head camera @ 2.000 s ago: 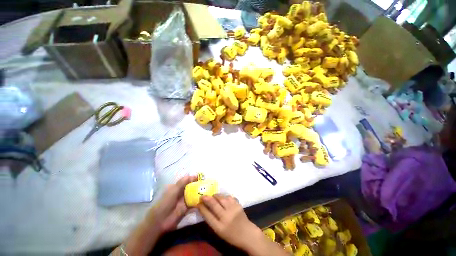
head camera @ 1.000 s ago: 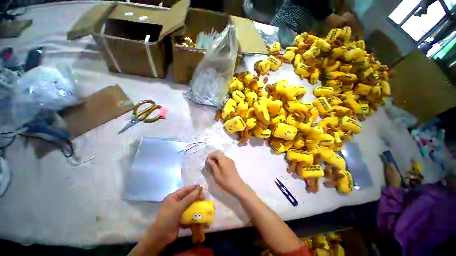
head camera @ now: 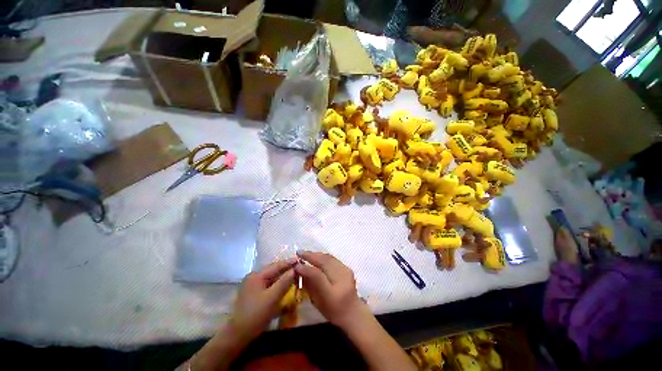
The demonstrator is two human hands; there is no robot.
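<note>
A yellow plush pendant (head camera: 289,297) with orange-brown limbs hangs below my fingertips, mostly hidden by my hands. My left hand (head camera: 263,290) pinches the top of the pendant. My right hand (head camera: 327,284) meets it there, its fingertips pinching a thin white cord (head camera: 300,279) at the pendant's top. The small loop between the fingertips is too small to make out. More white cords (head camera: 279,204) lie beside the grey sheet (head camera: 218,239). Dark thread snips (head camera: 409,269) lie to the right of my hands.
A large pile of yellow plush pendants (head camera: 406,159) covers the back right. Scissors (head camera: 207,161) and a cardboard piece (head camera: 138,163) lie left. Open boxes (head camera: 185,76) and a clear bag (head camera: 297,101) stand behind. A carton of pendants (head camera: 461,351) is at lower right. A person's purple sleeve (head camera: 595,304) is at right.
My right hand has come back from beside the loose cords to my left hand, now with a white cord at its fingertips. The pendant's face is no longer visible.
</note>
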